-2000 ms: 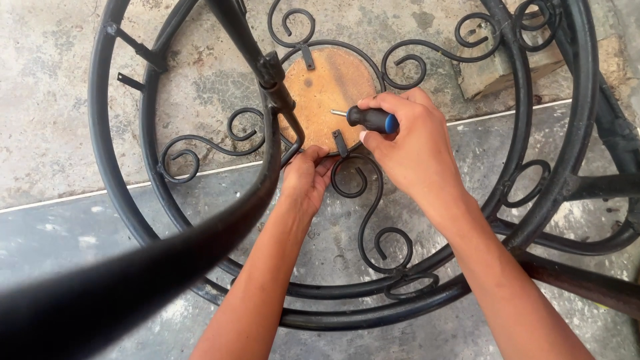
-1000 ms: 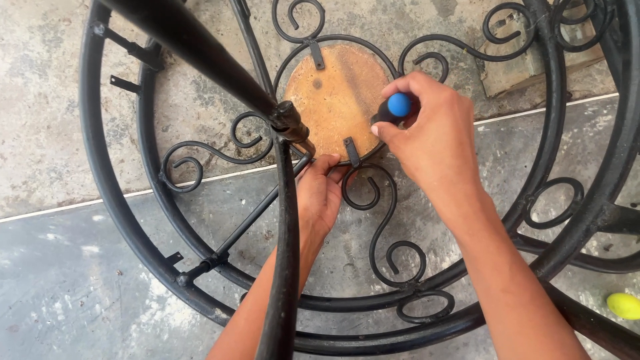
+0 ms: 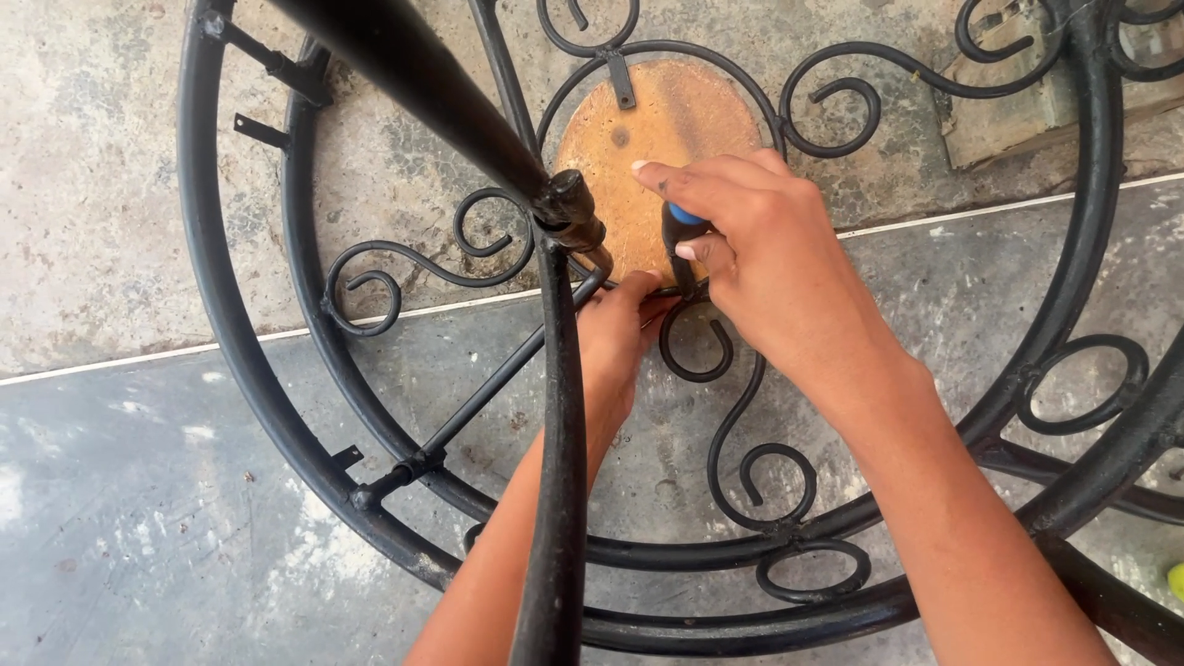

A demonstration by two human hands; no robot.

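Note:
A round wooden disc (image 3: 647, 139) lies within the small ring of a black metal frame (image 3: 205, 203) with scrollwork. My right hand (image 3: 758, 231) holds a screwdriver (image 3: 683, 231) with a black and blue handle, upright over the metal tab at the disc's near edge; its tip is hidden. My left hand (image 3: 615, 324) is at the disc's near left edge, its thumb near the rim and its other fingers partly hidden beneath. Whether it grips the disc or the ring cannot be told. Another metal tab (image 3: 621, 81) with a hole overlaps the disc's far edge.
Black metal bars (image 3: 560, 416) rise close to the camera, left of and across my left forearm. The frame's double outer hoop and scrolls surround both hands. A flat block (image 3: 994, 102) lies at the upper right. A yellow-green object (image 3: 1177, 580) shows at the right edge.
The screwdriver was tilted sideways over the disc two seconds ago; it now stands upright at the near tab. My right hand has turned with it. My left hand stays at the near edge. The view has shifted.

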